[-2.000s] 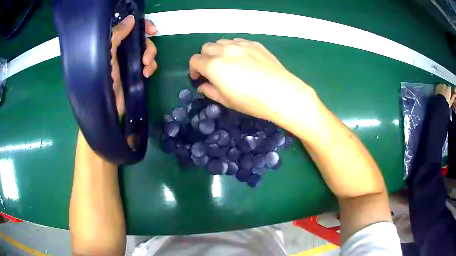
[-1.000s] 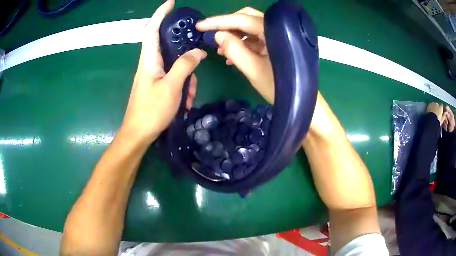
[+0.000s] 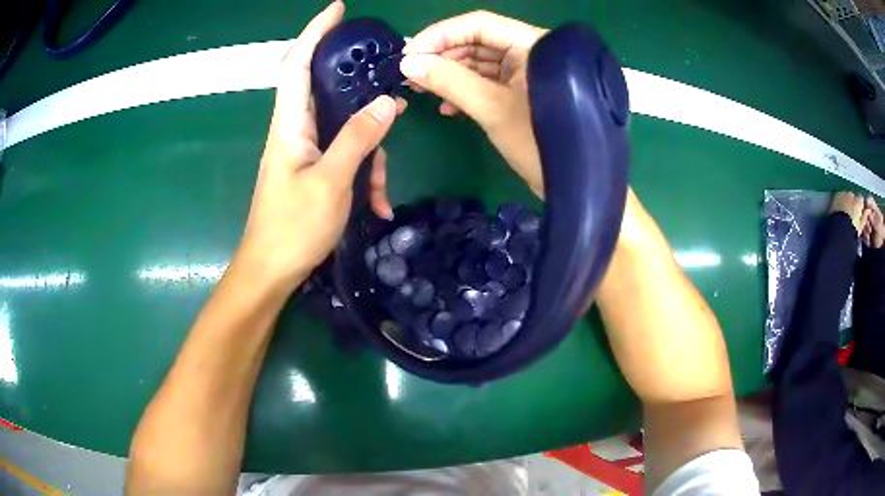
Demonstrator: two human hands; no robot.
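A glossy navy neck fan (image 3: 584,184) is held up in a U shape over a pile of navy round discs (image 3: 461,276). My left hand (image 3: 315,179) grips its left end, thumb on the inner side. Small round holes show on that end. My right hand (image 3: 480,73) pinches a dark cover disc (image 3: 391,70) at the edge of the holed face; the fingertips partly hide it. The fan's other end, with a round outline on it, stands beside my right hand and wrist.
A neighbouring person's hands (image 3: 856,215) and dark sleeves are at the right, by a clear plastic bag (image 3: 788,276). A white strip (image 3: 718,107) crosses the green surface. Part of another navy band (image 3: 87,44) shows at the upper left.
The fan has turned from the left to a U over the disc pile, its holed end now facing up. My right hand has left the pile and brought a disc onto the holed end.
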